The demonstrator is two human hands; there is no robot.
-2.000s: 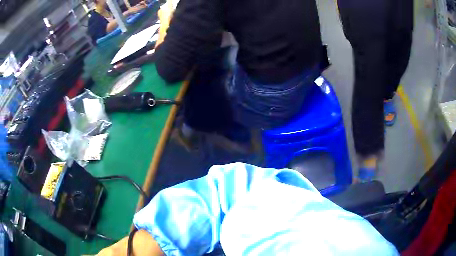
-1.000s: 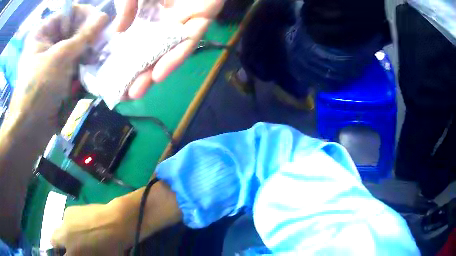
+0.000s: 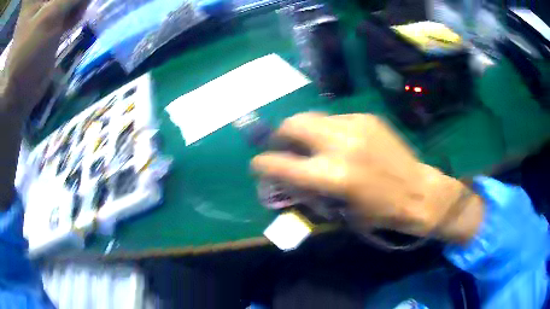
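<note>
My right hand [image 3: 356,163] is blurred, fingers curled, over the near part of the green bench. A pinkish watch housing [image 3: 274,196] shows under its fingertips, and a white battery with a yellow edge [image 3: 289,230] sticks out below at the bench edge. A dark piece with a pale end [image 3: 256,130] shows beyond the fingers; I cannot tell what it is or whether the hand grips it. A thin cable crosses the right wrist. My left hand [image 3: 42,30] is raised at the upper left, blurred and partly cut off; its fingertips and any content are unclear.
A white tray [image 3: 148,102] full of small units stands on the left. A white paper sheet [image 3: 241,93] lies behind the housing. A black soldering station [image 3: 446,90] with a red light and a yellow block [image 3: 428,35] is at the right. Clear and blue plastic bags are at the back.
The view has swung left onto the bench; the stool and people have left it. Another person's open palm and the clear bag at it are gone. My right hand is now over the housing.
</note>
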